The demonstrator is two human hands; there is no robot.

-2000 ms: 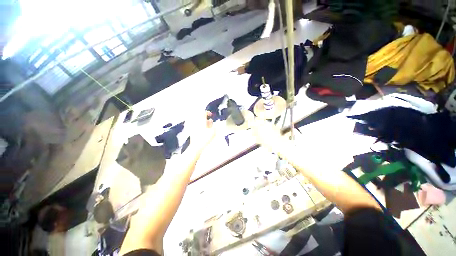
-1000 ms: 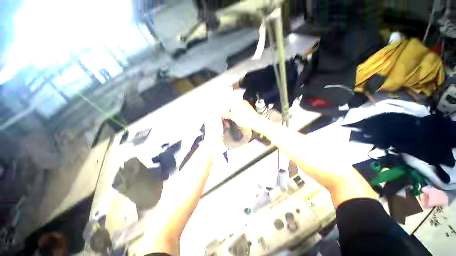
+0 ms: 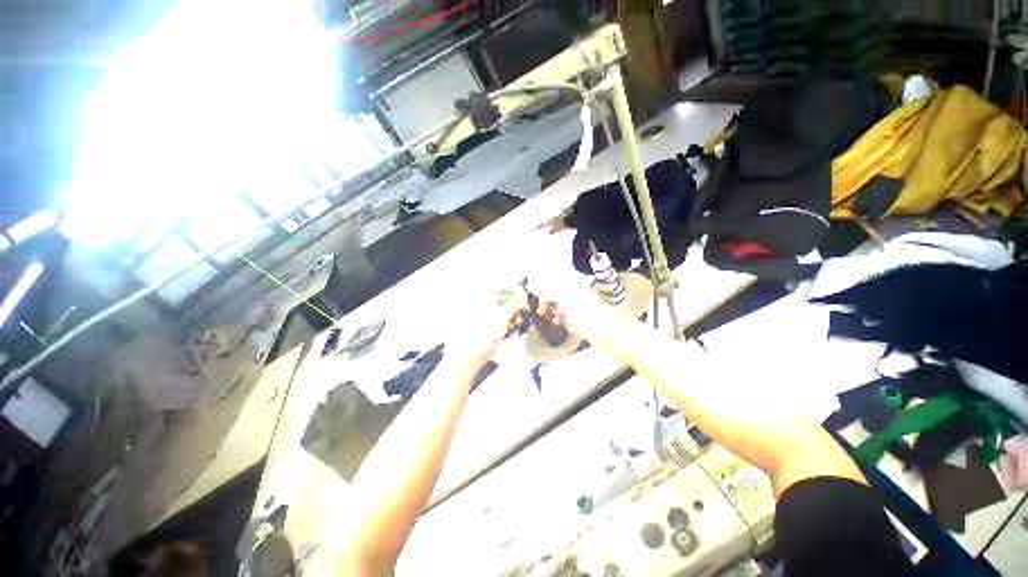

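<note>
My left hand and my right hand are close together at the dark thread cone on a round stand disc, behind the sewing machine. Both hands are small and washed out by glare. Something small and dark shows between the fingers; I cannot tell what it is or which hand grips it. A white cone stands on another disc to the right. The thread stand pole rises beside it. The cream sewing machine head is below my forearms.
Dark cut pieces lie on the white table to the left. Dark fabric lies behind the cones. Heaps of navy, green and yellow fabric are at the right. A head shows at the bottom left.
My hands have come together around the dark cone, the right from above it to its right side. The view has shifted, and more of the thread stand's overhead arm now shows.
</note>
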